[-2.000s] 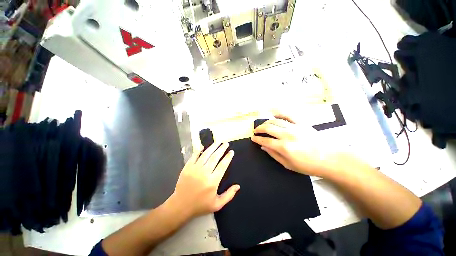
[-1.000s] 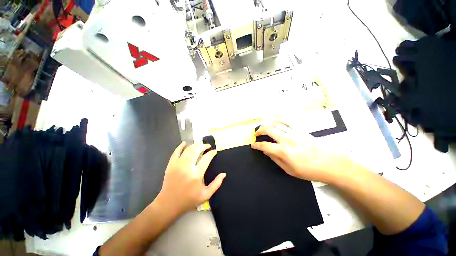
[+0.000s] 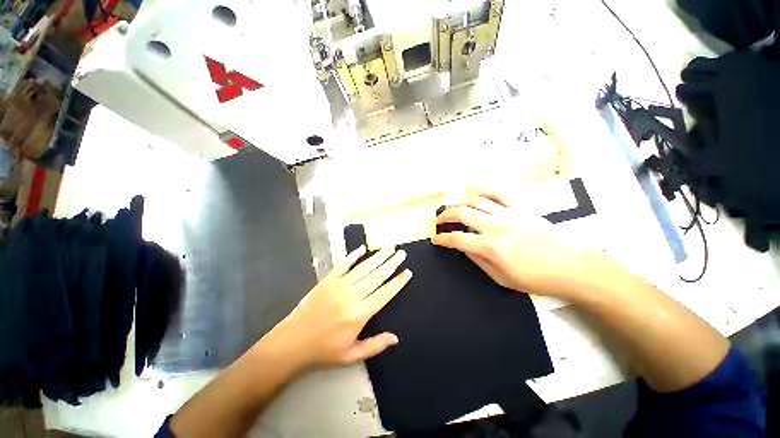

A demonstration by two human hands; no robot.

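Observation:
A black fabric panel [image 3: 457, 334] lies on the white sewing template [image 3: 402, 184], its upper edge with two short tabs along a yellow-edged window. My left hand [image 3: 351, 308] rests flat, fingers spread, on the panel's upper left corner, just below the left tab [image 3: 354, 238]. My right hand [image 3: 492, 239] has its fingertips on the right tab and partly hides it. The panel's lower edge hangs toward the table's front edge. A black L-shaped piece [image 3: 575, 204] lies on the template right of my right hand.
The sewing machine head [image 3: 248, 77] and clamp assembly [image 3: 419, 56] stand at the back. A dark cover board [image 3: 244, 257] and black panel stack [image 3: 73, 299] are at left. Black cords [image 3: 654, 137], a metal strip [image 3: 646, 184] and a black panel pile [image 3: 740, 137] are at right.
My left hand has moved from the panel's left edge further onto its upper corner, and the left tab now shows flatter. My right fingers have shifted slightly over the right tab.

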